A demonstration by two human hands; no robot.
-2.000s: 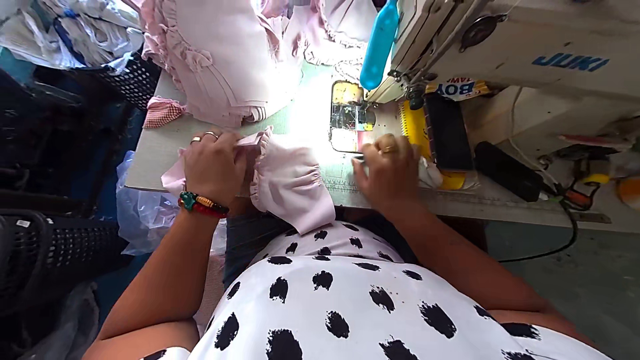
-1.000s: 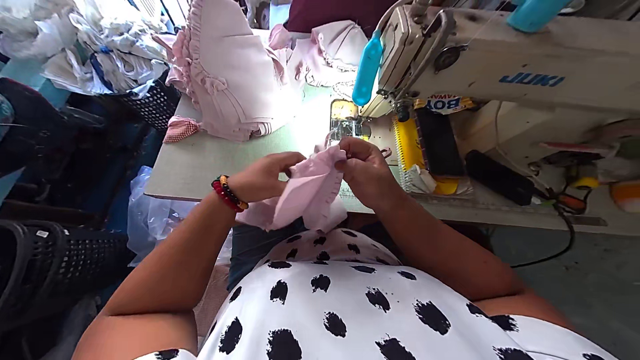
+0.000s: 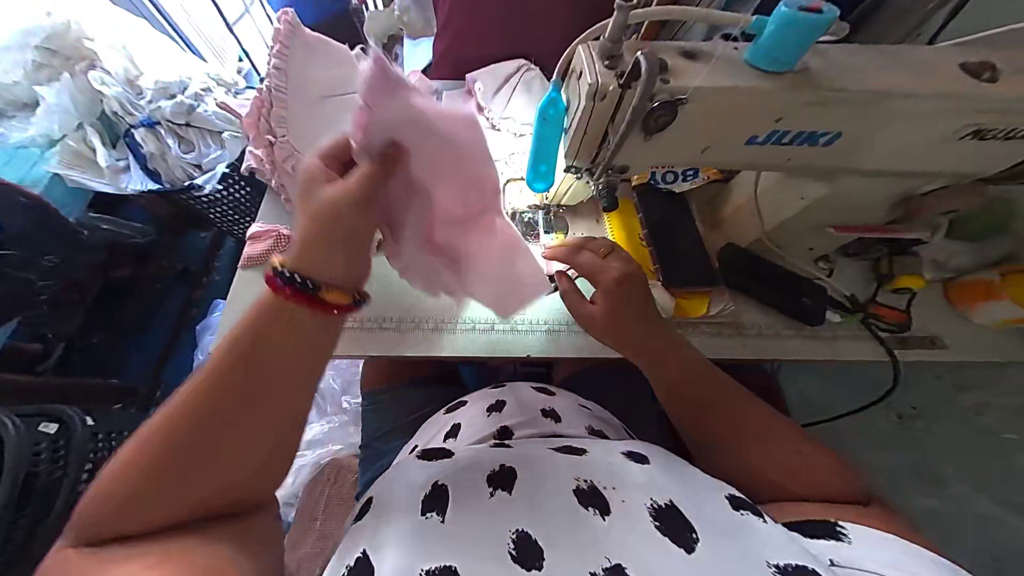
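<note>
My left hand [image 3: 340, 200] grips a pink fabric piece [image 3: 448, 200] by its upper left part and holds it up above the sewing table [image 3: 400, 324]. The cloth is blurred and hangs down to the right. Near the needle area of the Juki sewing machine [image 3: 760, 120], my right hand [image 3: 608, 292] has its thumb and forefinger slightly apart. A small dark item shows at those fingertips; whether they hold it cannot be told. Behind the raised cloth lie ruffled pink fabric pieces [image 3: 276, 120].
A ruler strip [image 3: 480, 326] runs along the front edge. Right of the needle lie a yellow item [image 3: 628, 236], a dark phone-like slab [image 3: 678, 236] and a black object with a cable [image 3: 772, 284]. A light blue tool [image 3: 546, 140] hangs by the machine head. Black basket [image 3: 220, 200] stands left.
A second ago both hands held the pink piece together near the front edge. Now my left hand has raised it up and to the left, and my right hand has let go of it.
</note>
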